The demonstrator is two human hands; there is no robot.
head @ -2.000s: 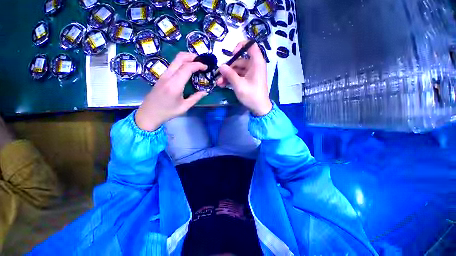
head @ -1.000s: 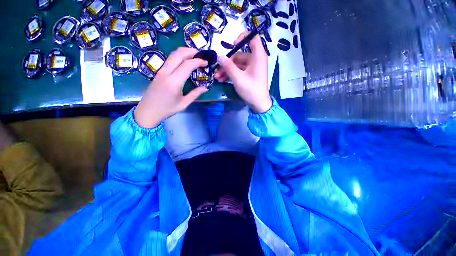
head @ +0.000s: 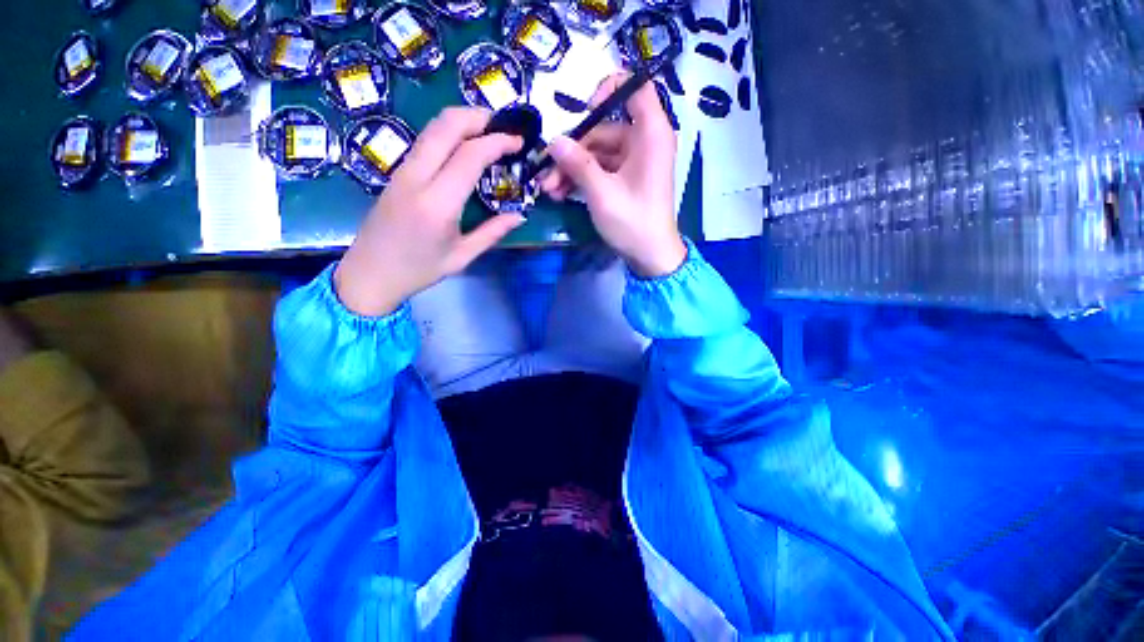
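My left hand (head: pixel 433 207) holds a round unit (head: pixel 504 188) with a clear shiny rim between thumb and fingers at the bench's near edge. A plain black disc (head: pixel 514 123) stands at the unit's far side, against my left fingertips. My right hand (head: pixel 624 182) holds black tweezers (head: pixel 611 105), which slant from upper right down to the unit. The tweezer tips meet the unit's right side; what they touch is too small to tell. My right fingers are close to the unit.
Many round units (head: pixel 301 138) with yellow-edged rectangles lie on the green bench (head: pixel 75 226). Black adhesive pieces (head: pixel 715 100) lie on white backing sheet (head: pixel 734 188). A white paper strip (head: pixel 238 201) is at left, a stack of clear trays (head: pixel 941 163) at right. A person's yellow-brown sleeve (head: pixel 69 433) shows at left.
The bench items have shifted left and slightly up in the view. Both hands keep nearly the same pose, still holding the unit and the tweezers.
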